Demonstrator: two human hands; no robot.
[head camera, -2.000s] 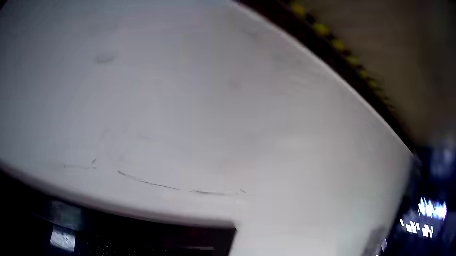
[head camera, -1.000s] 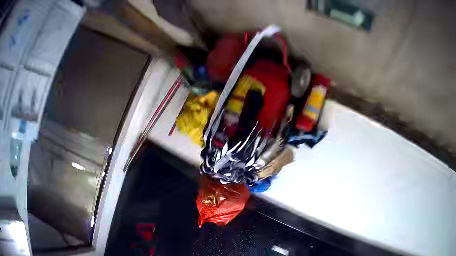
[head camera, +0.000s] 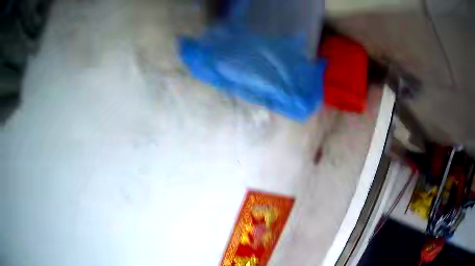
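Observation:
Neither of my hands is in the picture, and the view is blurred and tilted. A crumpled blue plastic bag or sheet (head camera: 260, 70) hangs over or covers a grey-blue object (head camera: 284, 18) at the top middle. A bright red object (head camera: 344, 74), perhaps a box or stool, stands right beside the blue plastic. A red and gold decorated panel (head camera: 259, 226) is on the pale wall (head camera: 130, 171) at the lower middle.
A white frame edge (head camera: 362, 192) runs down at the right. Beyond it, small at the far right, are a yellow cloth or bag (head camera: 423, 200), a red-orange bag (head camera: 431, 249) and a striped bundle (head camera: 445, 223). A brownish floor (head camera: 416, 57) shows at the upper right.
The view has swung from a pale surface past a cluttered pile to a pale wall. The pile has shifted to the far right and looks smaller. Blue plastic and the decorated panel have come into view.

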